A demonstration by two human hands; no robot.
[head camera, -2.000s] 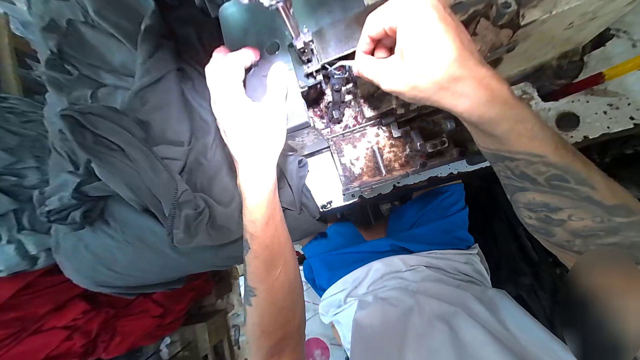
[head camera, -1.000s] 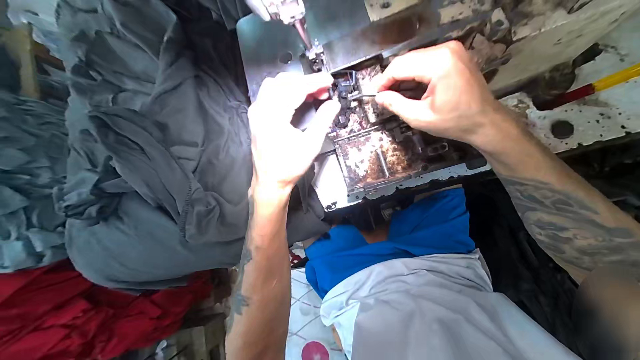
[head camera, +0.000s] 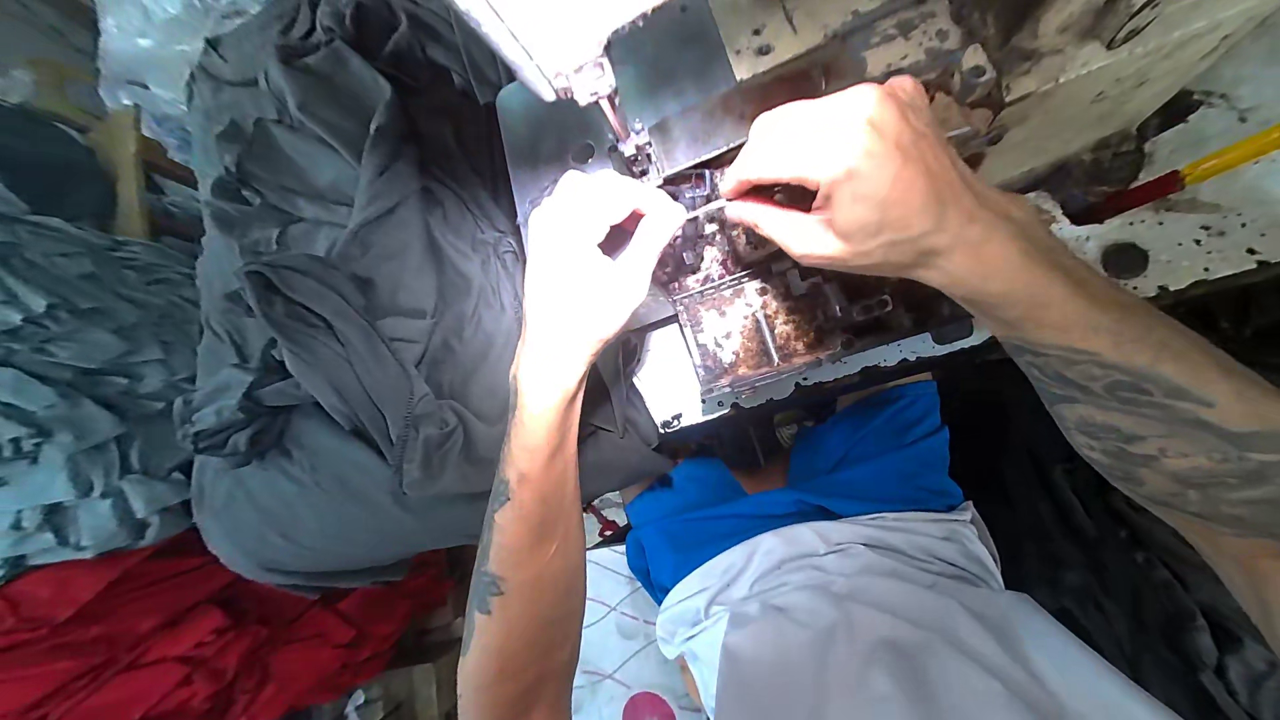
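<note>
Both hands are at the uncovered looper area (head camera: 705, 245) of an industrial sewing machine, just below its needle bar and presser foot (head camera: 632, 145). My right hand (head camera: 850, 180) pinches a thin, pale thread-like piece (head camera: 708, 208) between thumb and forefinger. My left hand (head camera: 595, 260) is at the other end of that piece, its thumb and forefinger close together; glare hides whether they grip it. Dark metal parts lie behind the fingertips. Nearer my body, a lint-covered recess (head camera: 755, 330) of the machine bed holds a small metal pin.
Heaped dark grey fabric (head camera: 330, 250) lies left of the machine. Blue-grey cloth (head camera: 90, 370) and red cloth (head camera: 200, 630) are piled farther left. A yellow and red handled tool (head camera: 1185, 180) rests on the worn machine body at right. A metal edge (head camera: 850, 360) runs in front of my lap.
My left hand has moved from the plate left of the needle to the looper area, beside my right hand. The thin piece now shows between the hands.
</note>
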